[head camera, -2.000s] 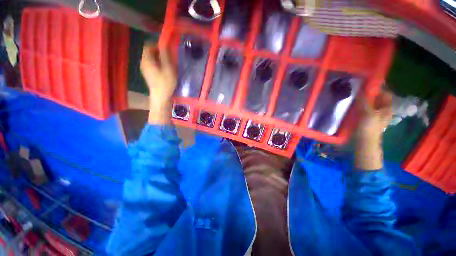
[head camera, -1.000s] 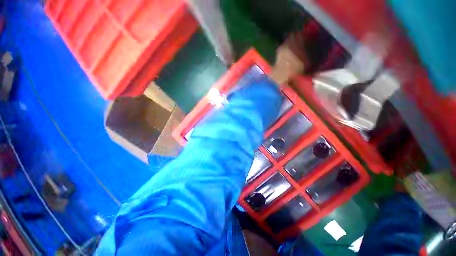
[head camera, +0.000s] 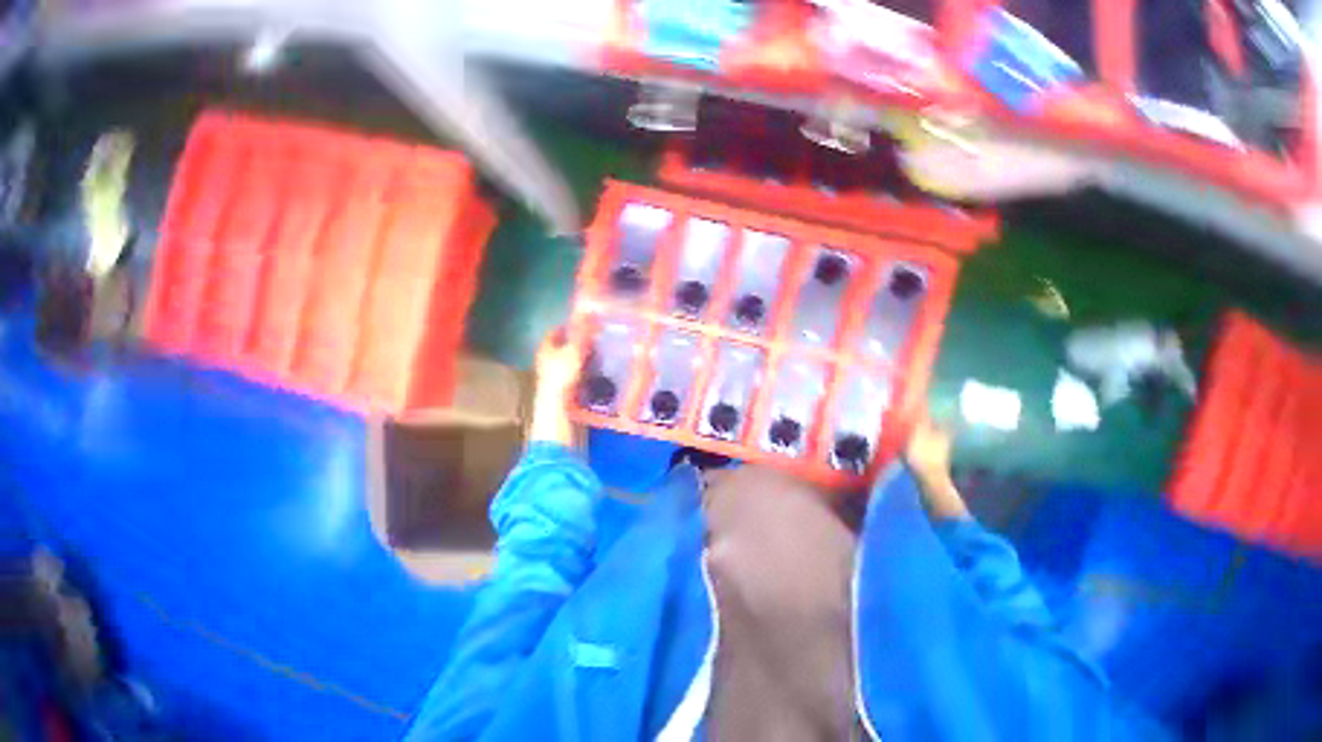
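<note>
A red-orange phone tray (head camera: pixel 580 380) lies in front of me at the near edge of the green mat. Its two rows of slots hold several smartphones (head camera: pixel 732 380), silvery-grey backs up, each with a round black camera module. My left hand (head camera: pixel 555 380) is at the tray's left side near its front corner, fingers on the rim. My right hand (head camera: pixel 928 447) is at the tray's right front corner; its fingers are partly hidden and blurred. Another red tray (head camera: pixel 826 212) shows just behind the phone tray.
Stacked empty red trays (head camera: pixel 312 261) stand at the left, another red tray (head camera: pixel 1261 435) at the right. White pieces (head camera: pixel 992 405) lie on the green mat (head camera: pixel 1015 341). An open cardboard box (head camera: pixel 452 486) is below at left. Blurred clips (head camera: pixel 870 51) are on the upper shelf.
The phone tray, earlier tilted and held up over my lap, is now down on the mat and nearly level. My left hand has moved back from across the tray to its left side.
</note>
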